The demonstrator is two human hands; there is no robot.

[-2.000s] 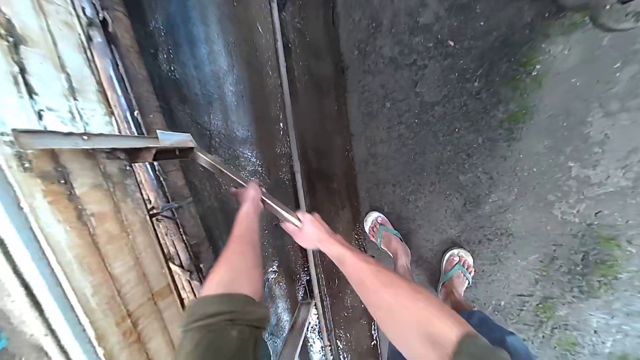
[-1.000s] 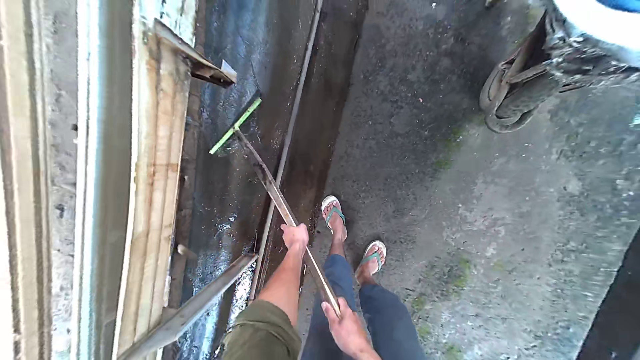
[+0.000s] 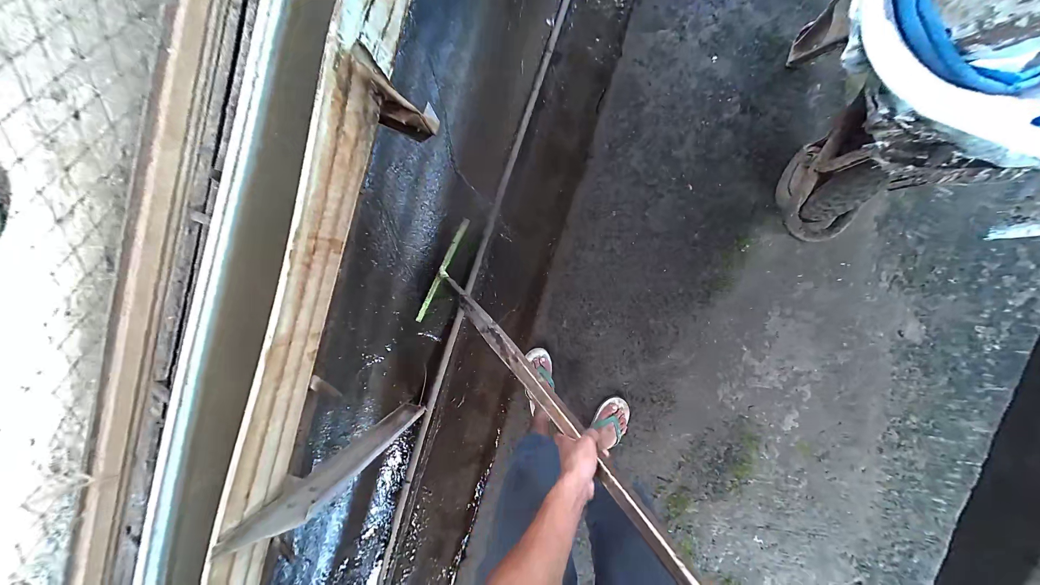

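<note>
My left hand is closed around the long wooden handle of a T-shaped tool, which looks like a floor squeegee. The handle slants from the lower right toward the upper left, passing above my feet. Its narrow green head lies over the wet, dark channel floor, beside a thin raised strip or pipe. My right hand is out of sight, and so is the handle's lower end.
An angled beam and a rusty metal bracket jut over the channel from the long trough's wooden side. Flip-flops are on my feet on the concrete. A worn wheeled object carrying a coiled blue-and-white hose or band stands upper right.
The tool's green head, seen one second ago farther from the thin strip, is now close beside it. My right hand, on the handle in both earlier frames, has left the view.
</note>
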